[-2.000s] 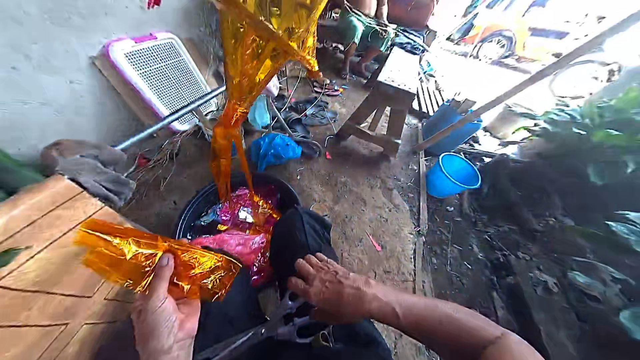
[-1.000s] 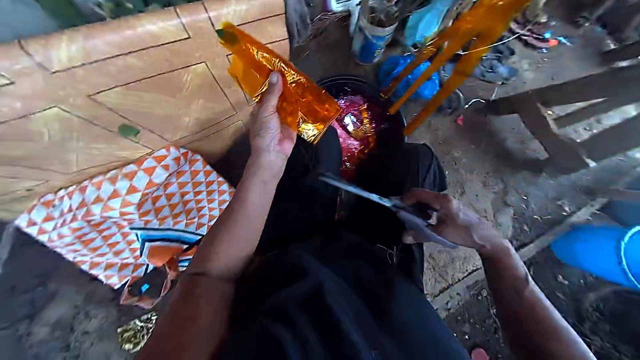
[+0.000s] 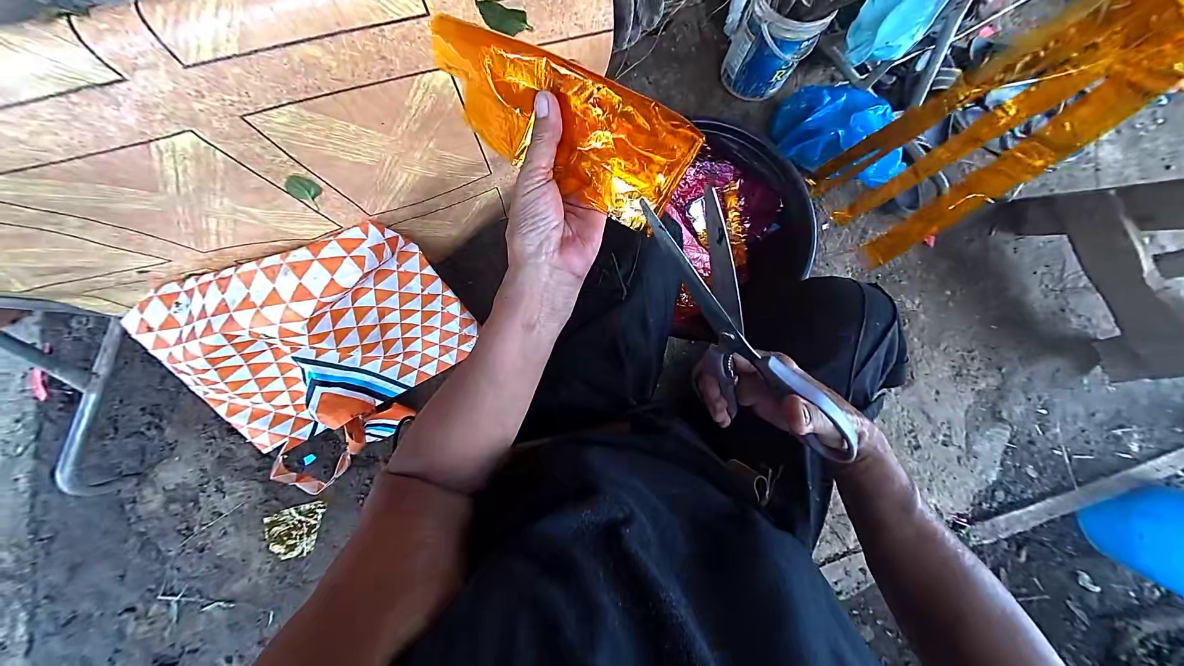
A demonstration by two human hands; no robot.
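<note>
My left hand (image 3: 550, 199) grips a folded sheet of shiny orange foil (image 3: 592, 120), thumb on top, over the table's edge. My right hand (image 3: 795, 407) has its fingers in the handles of a pair of metal scissors (image 3: 726, 296). The scissor blades are spread and point toward the foil's lower corner; whether they touch it I cannot tell. Below them, between my knees, a black tub (image 3: 803, 222) holds pink and orange foil pieces (image 3: 735, 208). Long orange foil strips (image 3: 999, 129) hang at the upper right, partly blurred.
A table with a patterned top (image 3: 370, 139) fills the upper left. An orange-and-white patterned bag (image 3: 314, 324) hangs or lies at its edge. Farther off are a labelled bucket (image 3: 768, 55), a blue plastic bag (image 3: 837, 129), a wooden stool (image 3: 1110, 259) and a blue container (image 3: 1142, 536).
The view has swung down and toward the table. My right hand has lifted the scissors from near my knee to the foil, and their blades are now spread. The left hand still holds the foil.
</note>
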